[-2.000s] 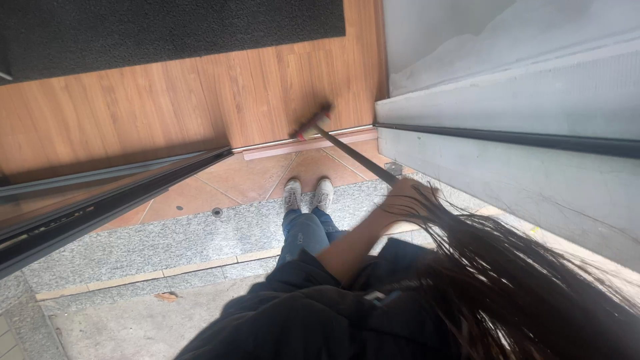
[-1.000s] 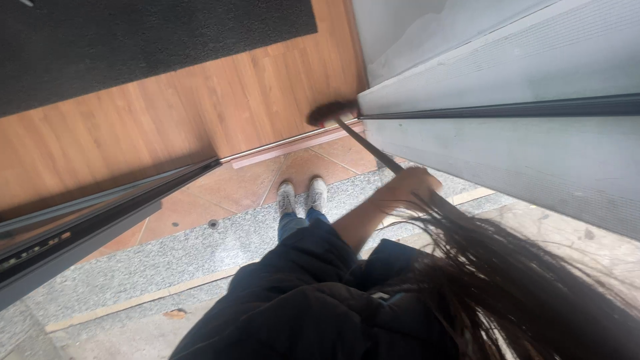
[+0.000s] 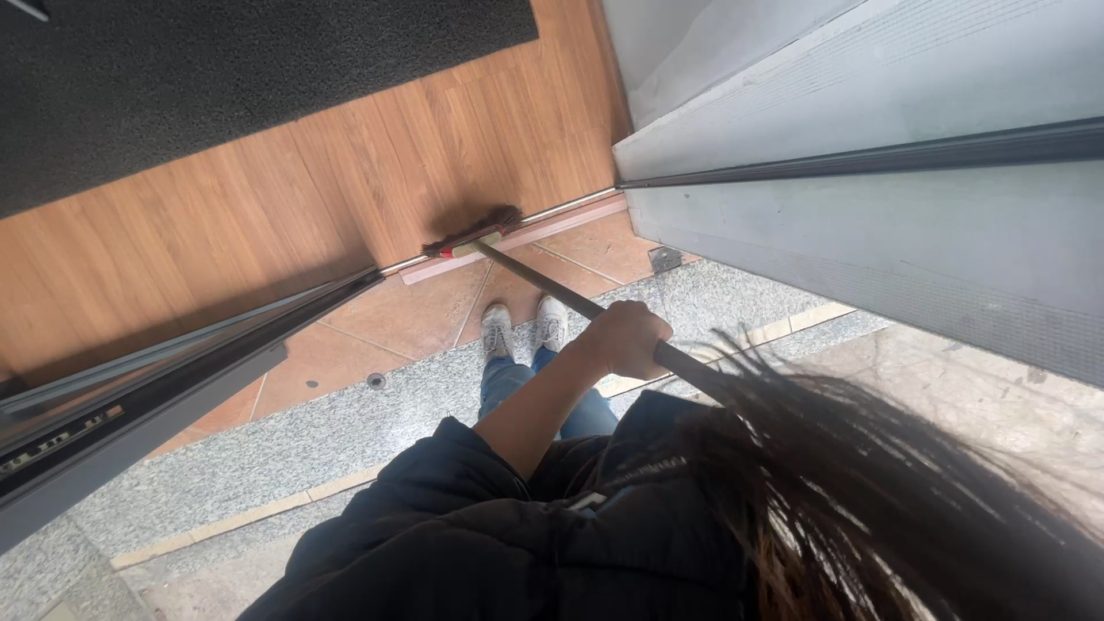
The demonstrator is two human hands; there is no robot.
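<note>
My left hand (image 3: 628, 340) is closed around the long handle (image 3: 552, 287) of a push broom, with the forearm reaching across from the left sleeve. The broom head (image 3: 473, 238), with dark bristles and a red end, lies along the door threshold (image 3: 561, 216), on the edge of the wood-look floor. Long dark hair covers the upper end of the handle at lower right. My right hand does not show; the hair and the dark jacket may hide it.
An open dark-framed door (image 3: 216, 379) stands at left, a grey wall panel (image 3: 862, 233) at right. A black mat (image 3: 259, 69) lies inside. Terracotta tiles (image 3: 414, 310) and a speckled stone step (image 3: 302, 457) are around my white shoes (image 3: 498, 331).
The broom head has moved left along the threshold, away from the right wall panel where it was one second ago. My left hand has stayed closed on the handle.
</note>
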